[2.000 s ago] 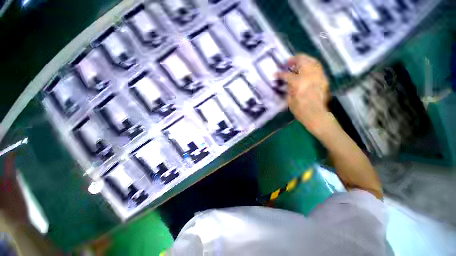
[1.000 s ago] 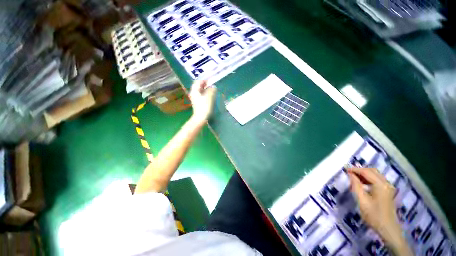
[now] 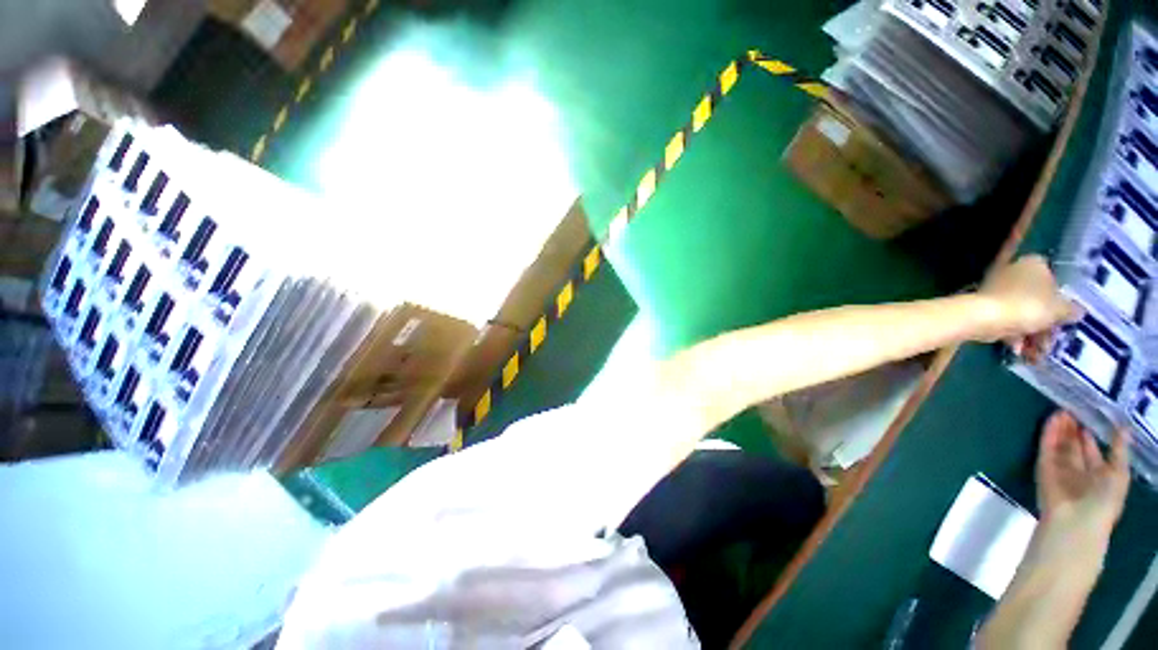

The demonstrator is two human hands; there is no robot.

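A blister tray (image 3: 1124, 278) of flat electronic parts lies on the bench at the right rim, cut off by the picture's edge. My left hand (image 3: 1035, 306) reaches across from the left, its fingers closed on the tray's near left corner. My right hand (image 3: 1079, 470) is at the tray's near edge, fingertips up against it; whether it grips the edge is not clear. A white sheet (image 3: 984, 536) lies on the bench left of my right forearm.
The green bench (image 3: 876, 559) runs along the right. A tray stack (image 3: 940, 108) on a carton (image 3: 864, 172) stands beyond its edge. Another tray stack (image 3: 273, 368) with cartons (image 3: 394, 381) stands at the left. Yellow-black tape (image 3: 591, 263) marks the green floor.
The view has swung left. My right hand has left the working tray and is now beside my left hand at the other tray. My left hand is still at that tray's corner.
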